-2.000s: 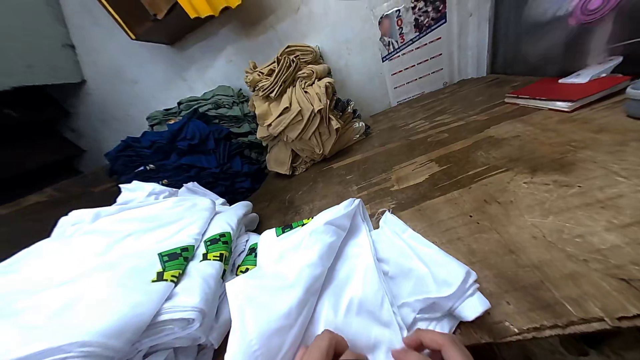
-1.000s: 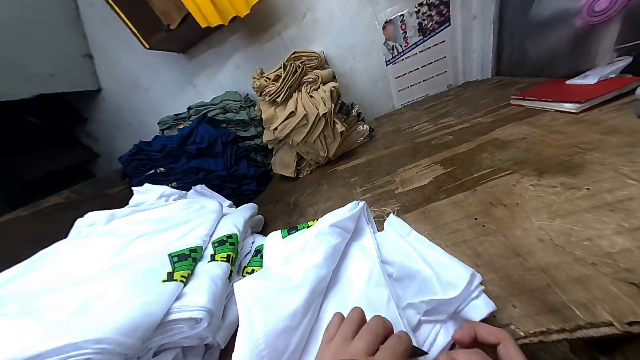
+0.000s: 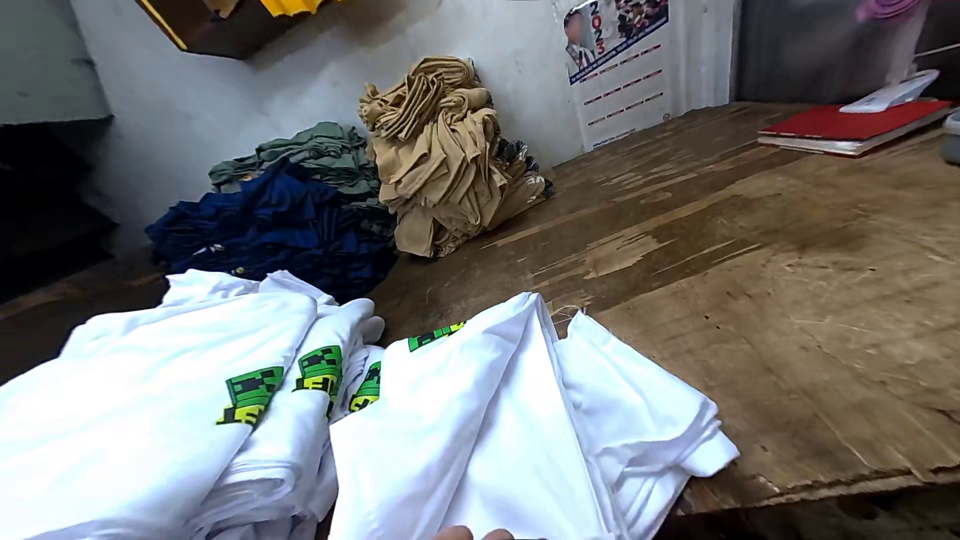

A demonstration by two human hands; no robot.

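Only the fingertips of my left hand (image 3: pixel 474 533) show, at the bottom edge, against the lower part of a partly folded white cloth garment (image 3: pixel 517 442). The rest of that hand is out of frame, so its grip cannot be told. My right hand is out of view. A green and black print shows at the garment's upper left edge, and more white fabric layers (image 3: pixel 637 405) fan out on its right. To the left lies a thick stack of folded white garments (image 3: pixel 150 375), several with green, black and yellow prints.
Behind are piles of navy garments (image 3: pixel 277 221), grey-green garments (image 3: pixel 319 157) and tan garments (image 3: pixel 442 165) against the wall. A red-covered book (image 3: pixel 855 124) lies at the back right of the worn wooden table (image 3: pixel 810 300). A calendar (image 3: pixel 622 75) hangs on the wall.
My right hand, on the right part of the white garment a second ago, has left the view. My left hand has moved down and left, leaving only fingertips visible.
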